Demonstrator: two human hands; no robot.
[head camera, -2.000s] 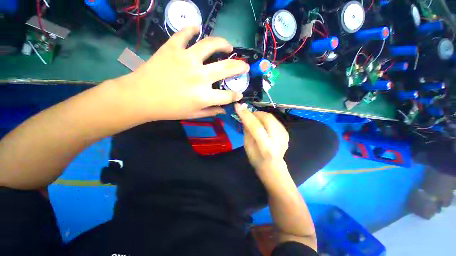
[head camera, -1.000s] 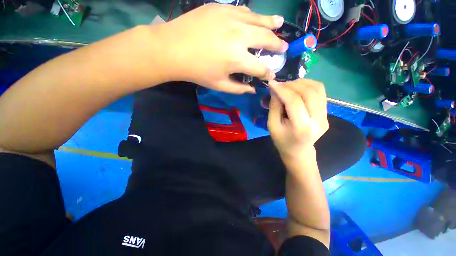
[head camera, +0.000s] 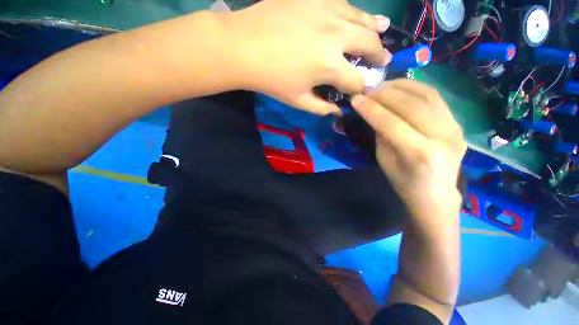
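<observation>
A black speaker housing (head camera: 333, 92) with a silver-white driver (head camera: 369, 75) is at the near bench edge, mostly hidden by my hands. A blue cell (head camera: 411, 58) with a pinkish end lies at its far right side. My left hand (head camera: 298, 54) is spread over the housing from the left and holds it, fingers bent across it. My right hand (head camera: 416, 130) is at the near right side, thumb and fingertips together at the housing's edge; what they pinch is too small to tell.
On the green bench (head camera: 454, 89) more units with drivers (head camera: 536, 25), blue cells (head camera: 495, 52), red wires and green circuit boards (head camera: 524, 105) crowd the right. Below are the blue floor (head camera: 111, 219), a red stool part (head camera: 286, 150) and a blue stool (head camera: 508, 214).
The view has shifted, so the bench units sit further right and higher. My right hand has turned and covers more of the housing's right side. My left hand stays on the housing.
</observation>
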